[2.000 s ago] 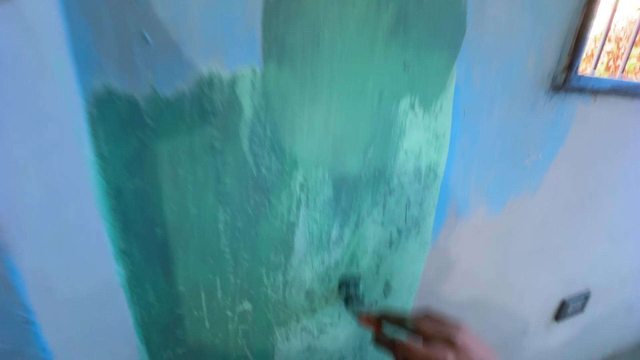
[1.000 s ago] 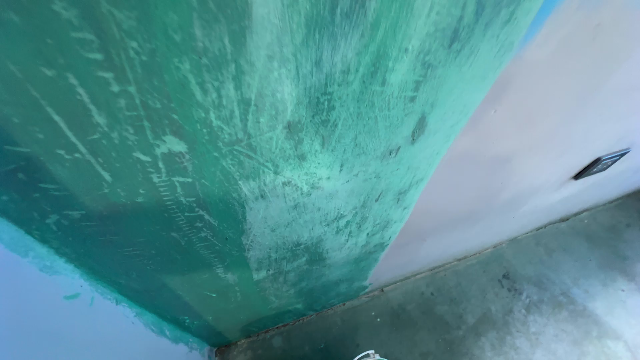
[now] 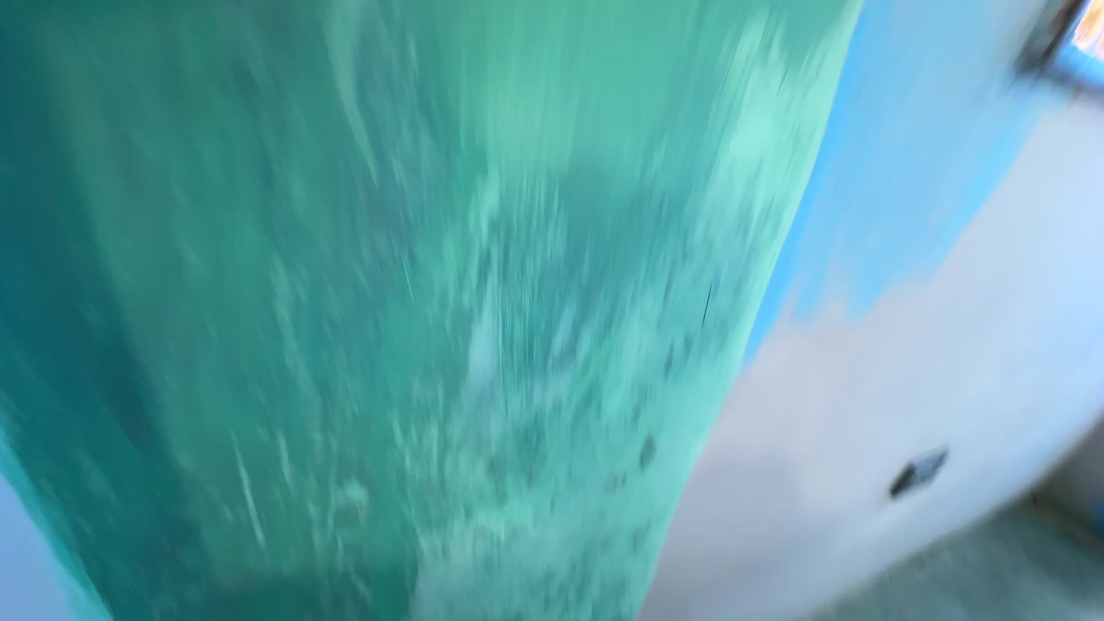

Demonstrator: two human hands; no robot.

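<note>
Neither my left hand nor my right hand shows in the head view now, so what they hold or touch is hidden. A wall section with patchy green paint (image 3: 535,345) fills most of the view, its surface streaked and scuffed with lighter and darker patches. Motion blur softens its details. Along its right edge, blue paint (image 3: 914,155) covers the upper part of the neighbouring wall, above a pale whitish area (image 3: 828,448).
A dark-edged electrical wall plate (image 3: 918,472) sits low on the pale wall at the right. The corner of a window frame (image 3: 1048,43) shows at the upper right. Grey floor (image 3: 975,569) meets the wall at the lower right.
Two seconds ago a hand with a dark-tipped tool was at the lower part of the green wall; it has left the view. The view dipped towards the floor, then rose again.
</note>
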